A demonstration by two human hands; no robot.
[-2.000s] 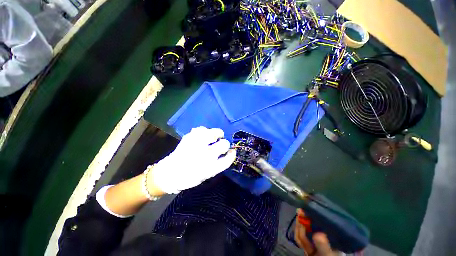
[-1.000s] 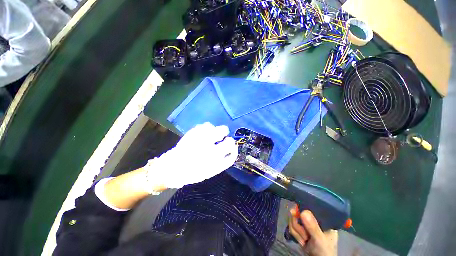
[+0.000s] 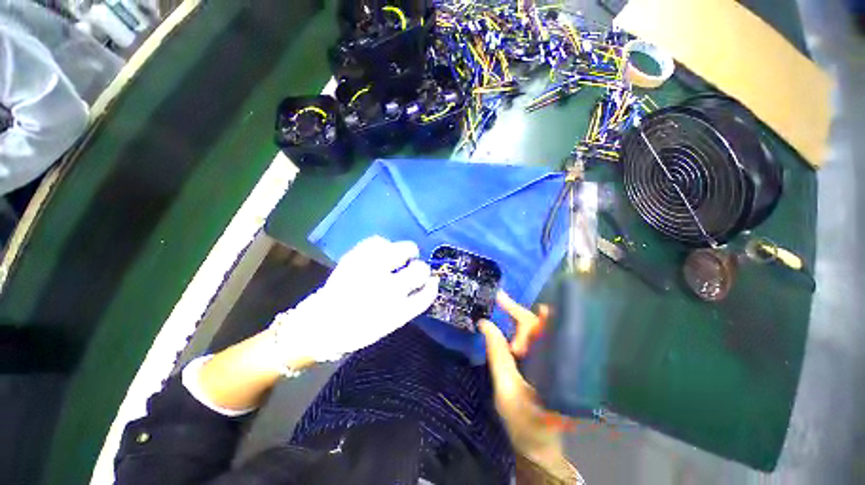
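A black housing (image 3: 465,287) lies open side up on the blue cloth (image 3: 493,204), with silvery metal contacts inside. My left hand (image 3: 365,298), in a white glove, grips the housing's left edge; a thin blue wire shows at its fingertips. My bare right hand (image 3: 520,388) has its thumb and a finger at the housing's lower right edge. The soldering iron (image 3: 574,346) is blurred beside this hand, its barrel pointing to the back, away from the housing. The other fingers are hidden or blurred and seem to hold its handle.
Black housings (image 3: 308,128) stand behind the cloth, beside a pile of wired leads (image 3: 512,47). Dark-handled pliers (image 3: 560,208) lie at the cloth's right edge. Further right are a fan (image 3: 678,175), a round brown dish (image 3: 708,273), a tape roll (image 3: 648,64) and cardboard (image 3: 730,71). A conveyor (image 3: 180,189) runs left.
The soldering iron has swung up and away from the housing, its barrel now pointing to the back. My right hand's fingers have come to the housing's edge. My left hand has barely moved.
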